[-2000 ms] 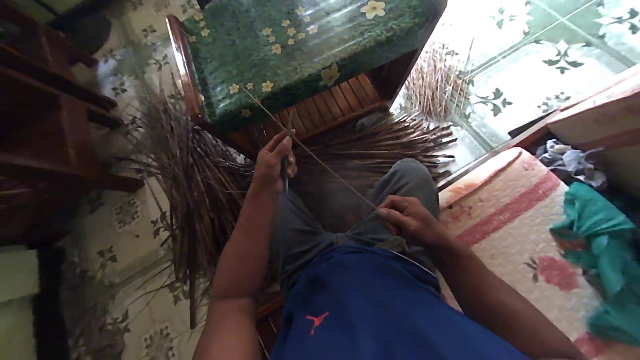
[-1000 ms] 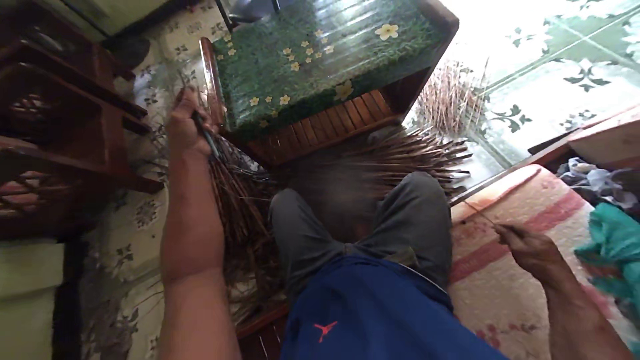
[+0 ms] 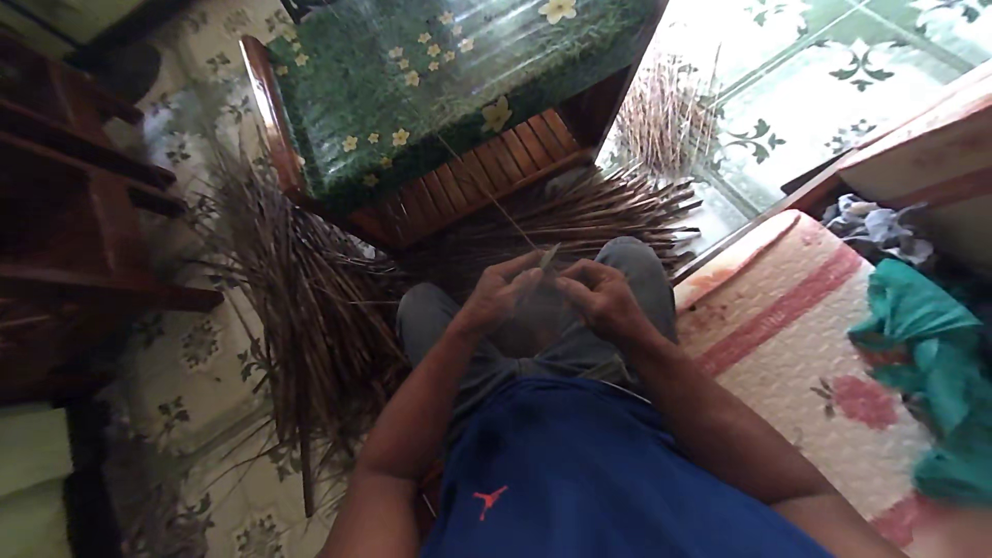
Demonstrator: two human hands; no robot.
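Observation:
My left hand [image 3: 502, 293] and my right hand [image 3: 601, 294] are close together above my knees. A thin plant strip [image 3: 508, 217] runs from between them up toward the low table. The fingers of my left hand pinch a small tool, apparently a knife blade [image 3: 549, 257], whose tip points up; its handle is hidden. My right thumb and forefinger are closed at the near end of the strip, right beside the blade. A bundle of long brown plant stalks [image 3: 310, 310] lies to the left of my legs, and more stalks [image 3: 612, 213] lie beyond my knees.
A wooden table with a green flowered cover [image 3: 465, 85] stands in front. Pale thin strips [image 3: 668, 116] are heaped on the tiled floor behind it at right. A patterned cushion [image 3: 783, 333] is on my right, with green cloth [image 3: 922, 341] on it. Dark wooden furniture [image 3: 108, 209] stands at left.
One second ago my hands were wide apart, the left near the table's left corner and the right over the cushion. Both have come together above my lap.

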